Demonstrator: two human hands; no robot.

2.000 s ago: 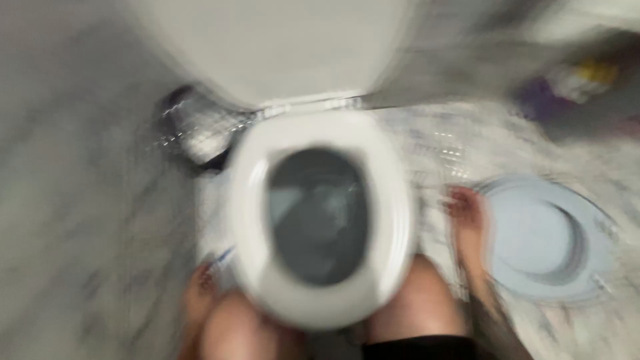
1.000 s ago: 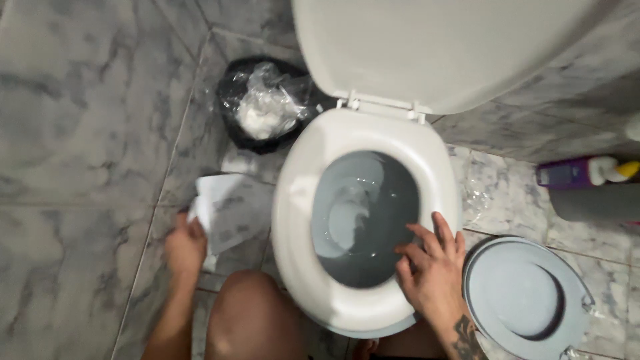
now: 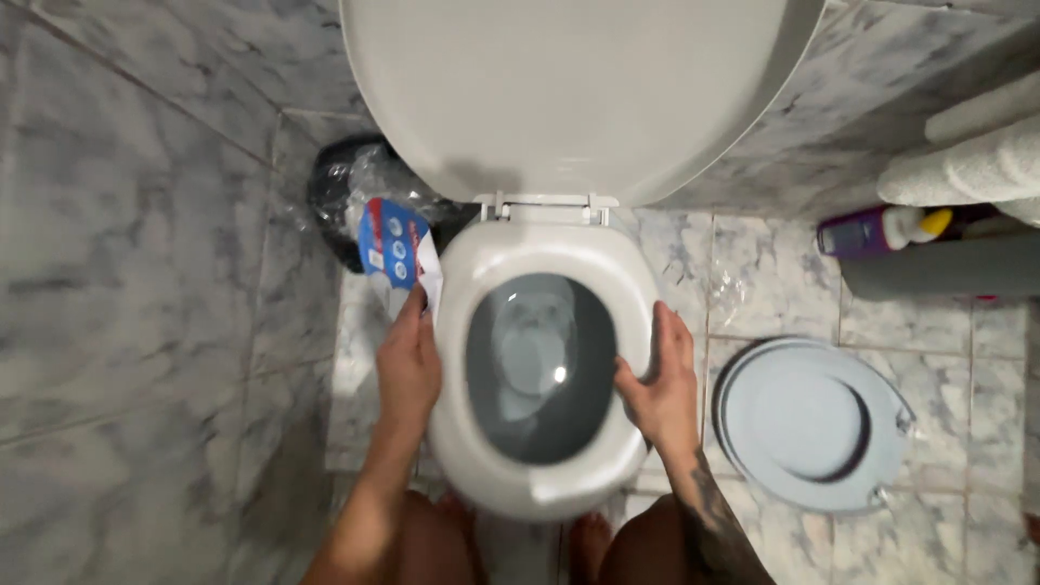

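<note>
My left hand (image 3: 409,357) holds a blue, red and white printed card or packaging sheet (image 3: 398,248) at the left side of a toilet. My right hand (image 3: 662,378) rests on the right side of the white toilet seat (image 3: 543,493), thumb on its inner edge and fingers along the outside. The grey bowl (image 3: 536,366) shows inside the ring, with water in it. Behind the seat the toilet lid (image 3: 577,89) stands raised on its hinges.
A black bin bag with clear plastic (image 3: 337,191) is at the back left. On the tiled floor to the right lies a round pale-blue lid (image 3: 800,418). A purple bottle (image 3: 865,231), a grey container (image 3: 934,264) and white rolls (image 3: 967,171) are at the far right.
My left hand has moved from the floor side up beside the seat, and the sheet's printed face now shows. My right hand has shifted from above the seat ring to its outer edge.
</note>
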